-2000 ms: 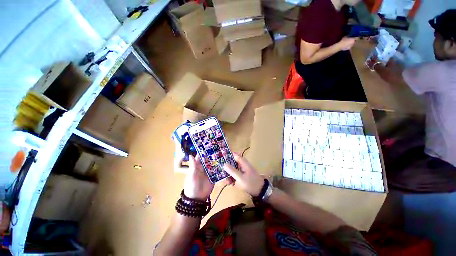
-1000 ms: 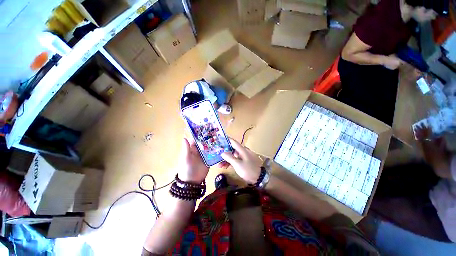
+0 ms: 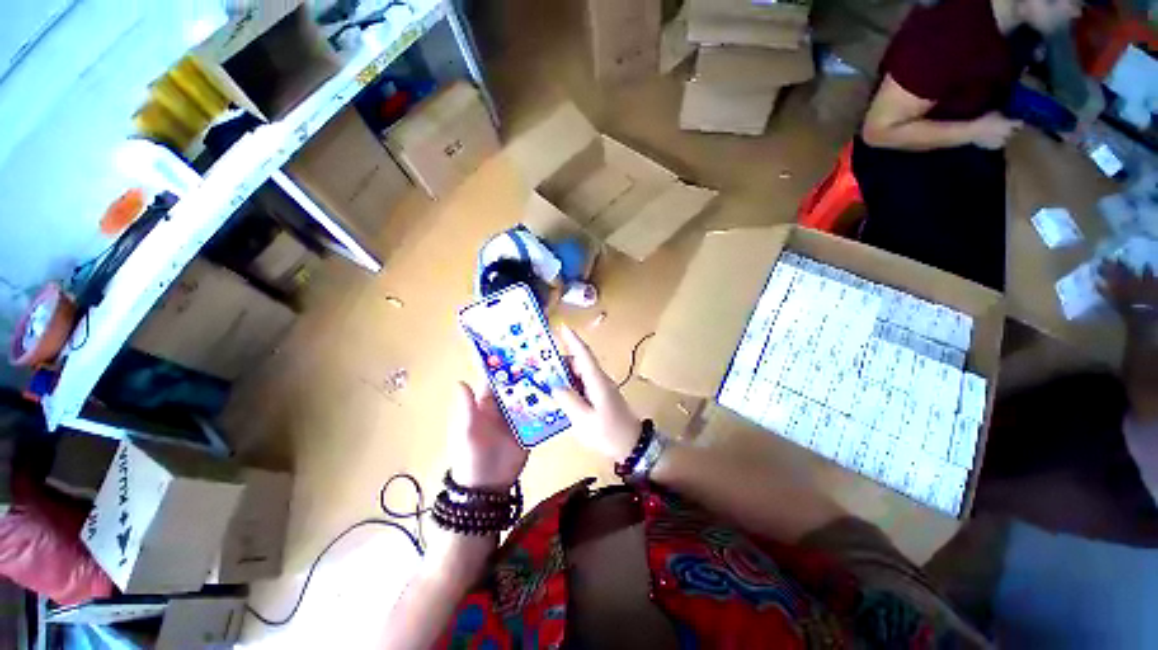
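Note:
A smartphone (image 3: pixel 518 362) is held upright in front of me, its screen lit with a bluish picture and small icons. My left hand (image 3: pixel 485 438) grips its lower left edge and wears dark beads at the wrist. My right hand (image 3: pixel 599 409) is at the phone's right edge, its thumb over the lower screen; beads and a watch are on that wrist. The fingers behind the phone are hidden.
An open carton (image 3: pixel 679 343) of white boxes (image 3: pixel 864 375) stands at my right. An empty open carton (image 3: pixel 610 191) lies ahead. A black cord (image 3: pixel 333 543) crosses the floor. A white bench (image 3: pixel 241 184) runs along the left. A person in dark red (image 3: pixel 933 114) sits at the upper right.
The phone screen went from a grid of pictures to a picture, then to icons. The right thumb has moved. The view has turned down and left since the first frame.

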